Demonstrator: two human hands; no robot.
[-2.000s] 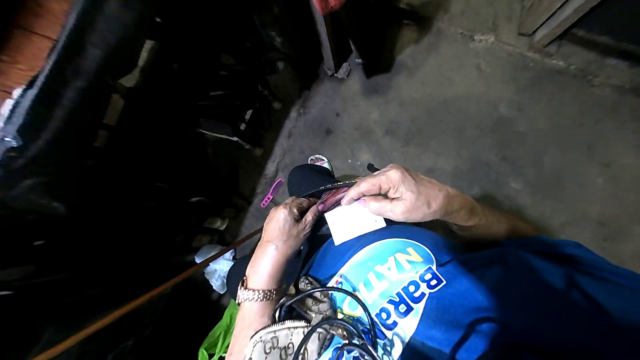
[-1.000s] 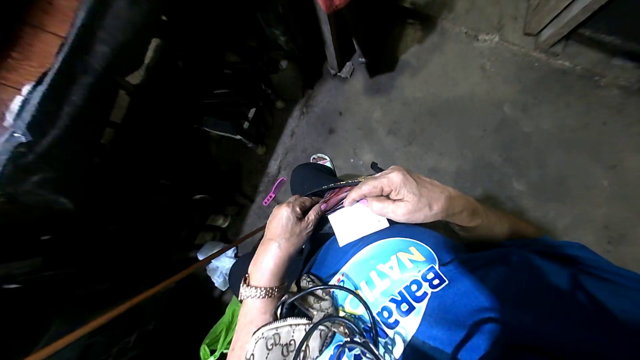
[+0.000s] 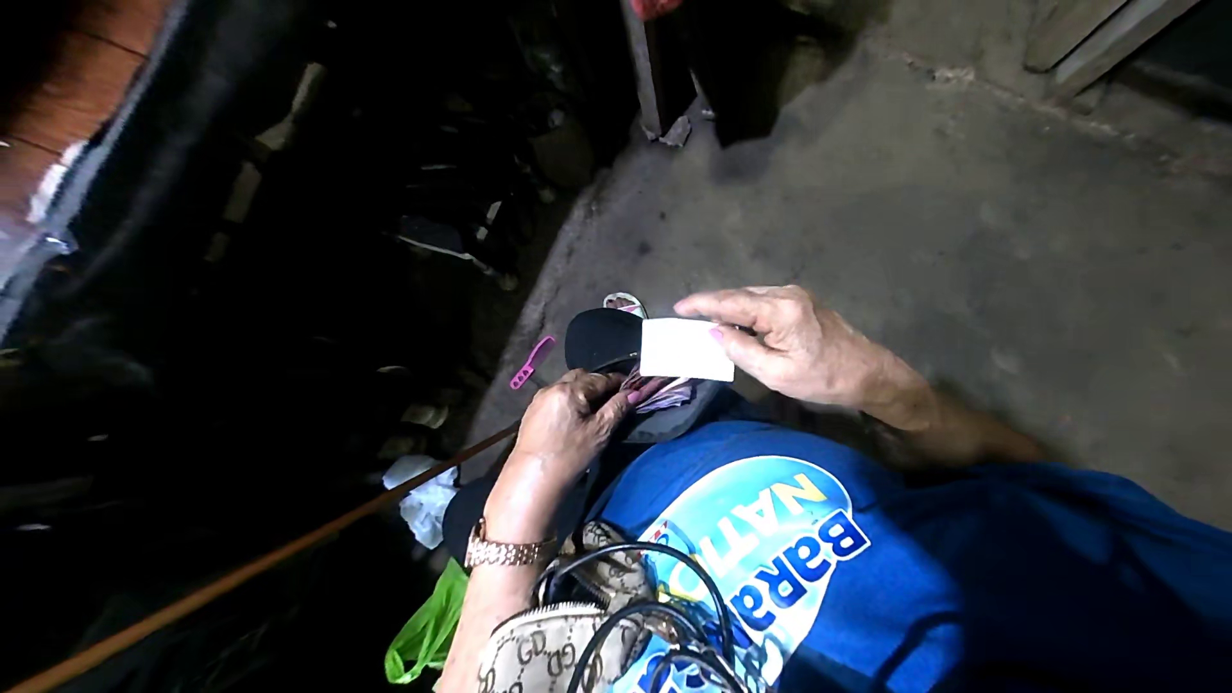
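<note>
My left hand (image 3: 570, 419), with a watch or bracelet at the wrist, grips folded papers that look like banknotes (image 3: 664, 393) at the mouth of a dark pouch or wallet (image 3: 679, 416) on my lap. Between the thumb and fingers of my right hand (image 3: 799, 346) is a blank white card or slip of paper (image 3: 686, 349), raised just above the notes. A patterned handbag (image 3: 539, 650) with black handles and a zip lies against my left forearm. Whether the notes are loose or tucked in the pouch, I cannot tell.
A bamboo or wooden stick (image 3: 279, 558) slants in from the lower left. Near it are a whitish plastic bag (image 3: 423, 500) and a green plastic bag (image 3: 423, 630). On the concrete floor (image 3: 924, 231) lies a pink strap (image 3: 531, 364). Wooden posts (image 3: 647, 72) stand beyond; dark clutter fills the left.
My right hand has moved away from my left, carrying the white card up and to the right off the notes. The notes and pouch now show more. My left hand has stayed about where it was.
</note>
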